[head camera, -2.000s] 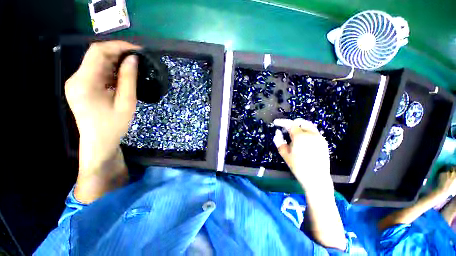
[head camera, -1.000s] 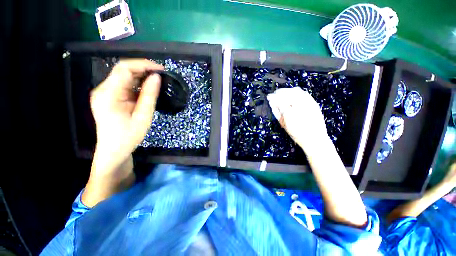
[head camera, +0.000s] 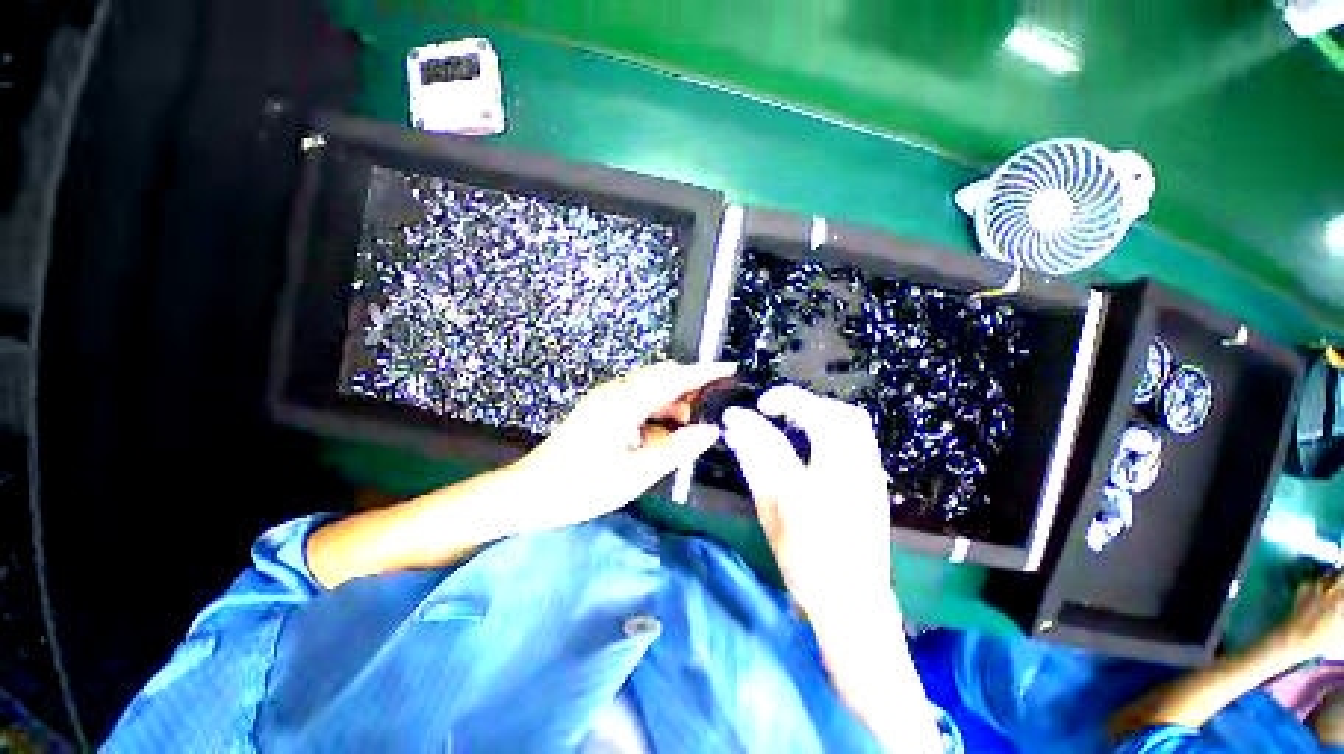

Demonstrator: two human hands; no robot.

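Note:
A round black housing [head camera: 725, 401] is held over the divider between the left and middle trays. My left hand [head camera: 627, 439] grips it from the left. My right hand [head camera: 811, 457] is at its right side, fingertips bent against it; whether they hold a small piece is hidden. Small silver pieces [head camera: 516, 295] fill the left tray. Small dark pieces [head camera: 936, 383] lie in the middle tray, with a bare patch near its upper left.
The right tray [head camera: 1179, 545] holds several silver-white discs [head camera: 1187, 399]. A white fan [head camera: 1055, 208] and a white digital counter [head camera: 456, 89] stand behind the trays. Another person's arm [head camera: 1231, 678] is at the lower right edge.
My left hand has moved right with the black housing, from over the left tray to the divider. My right hand has left the middle tray's pieces and met it. The view has shifted.

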